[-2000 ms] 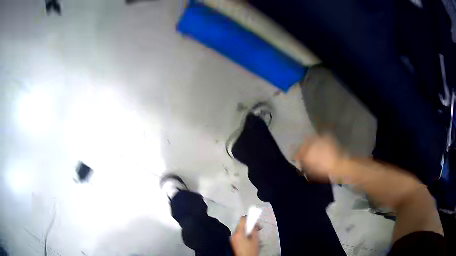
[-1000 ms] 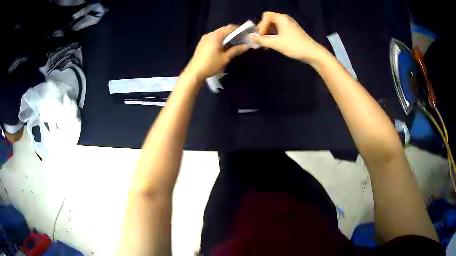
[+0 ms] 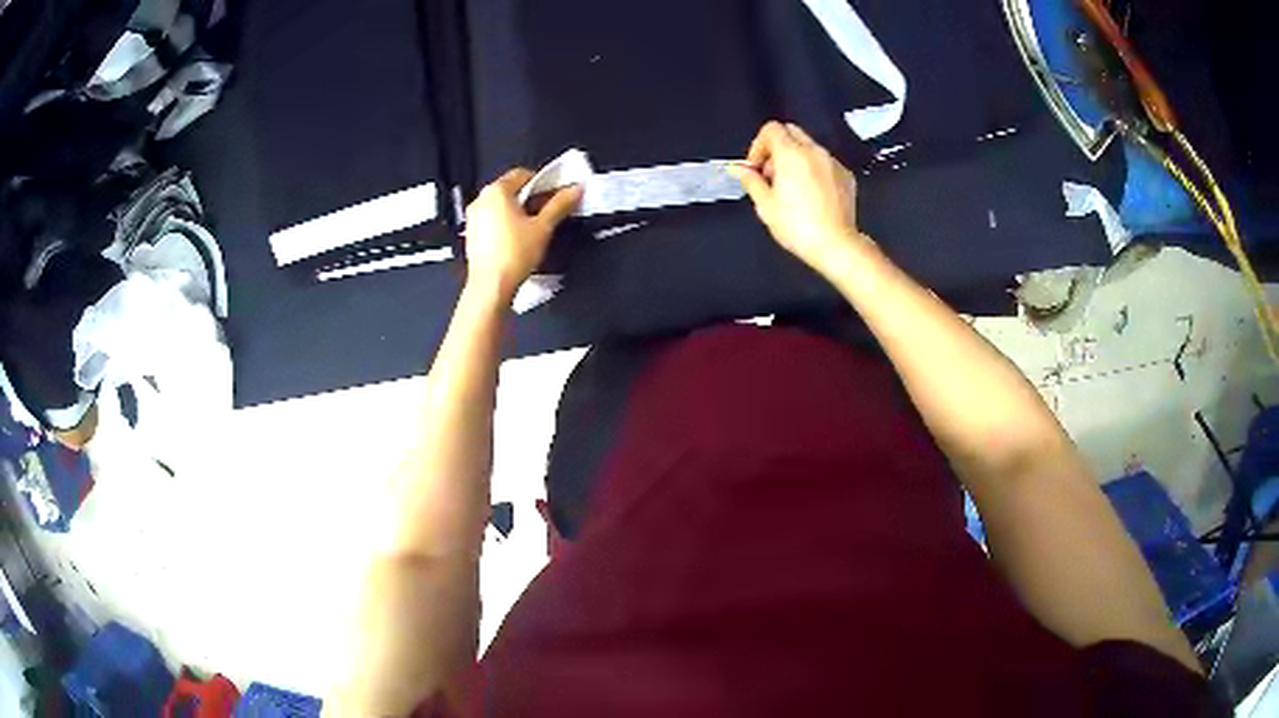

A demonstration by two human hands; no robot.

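A pale interfacing strip [image 3: 659, 188] is stretched level between my two hands, over dark cloth [image 3: 631, 70] on the table. My left hand [image 3: 511, 232] holds its left end, with folded white pieces standing up between thumb and fingers. My right hand [image 3: 805, 185] pinches its right end between thumb and fingertips. A white strip [image 3: 355, 225] lies flat left of my left hand, with thin pale lines [image 3: 386, 264] just below it. A small white piece [image 3: 536, 292] lies below my left hand.
The iron [image 3: 1060, 73] is at the upper right, its yellow cords [image 3: 1217, 211] trailing down. A long curled strip [image 3: 863, 56] lies beyond my right hand. A crumpled white heap [image 3: 152, 337] and dark pieces are at left. Blue crates [image 3: 1168, 544] and a red item [image 3: 202, 697] are on the floor.
The view moved from the floor to the table. My hands were close together over the small folded pieces; now they are apart, with a strip stretched between them.
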